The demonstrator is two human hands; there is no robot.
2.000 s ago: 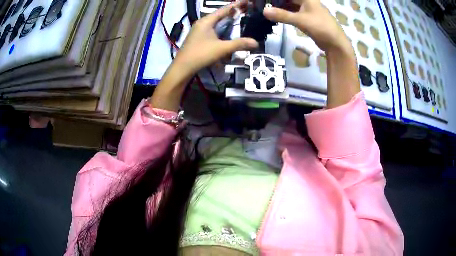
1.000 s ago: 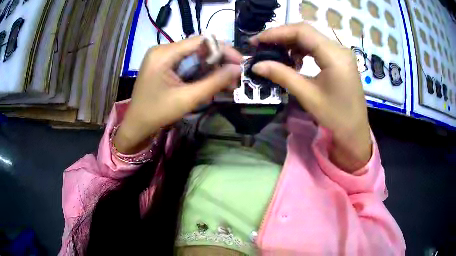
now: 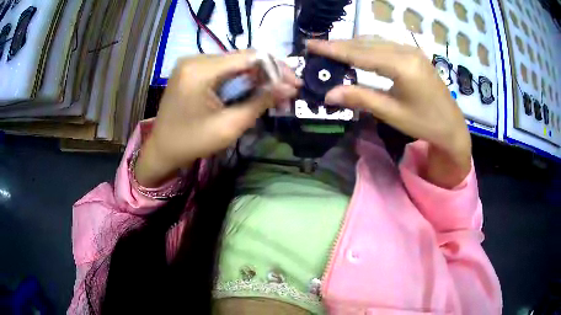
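Observation:
A round black disc unit (image 3: 322, 75) with a pale centre dot lies over the silver-white fixture frame (image 3: 326, 114) at the bench's front edge. The frame's lower edge shows below the disc. My right hand (image 3: 400, 89) grips the disc between thumb and forefinger, from the right. My left hand (image 3: 206, 111) is just left of the fixture, blurred, closed around a whitish connector piece (image 3: 269, 67) and a dark object with a grey-blue face (image 3: 238, 87). The left fingertips are near the disc's left side; whether they touch it cannot be told.
A black round-topped post (image 3: 320, 17) stands behind the fixture. Stacked foam trays (image 3: 92, 67) are on the left. A foam tray (image 3: 400, 38) with cut-outs and several units is on the right, another beyond it. A coiled cable (image 3: 233, 18) and red-black leads lie at back left.
The disc, tilted in my right hand a second ago, now lies flatter over the frame with its centre dot showing. My left hand has shifted slightly closer. Earlier the frame was uncovered.

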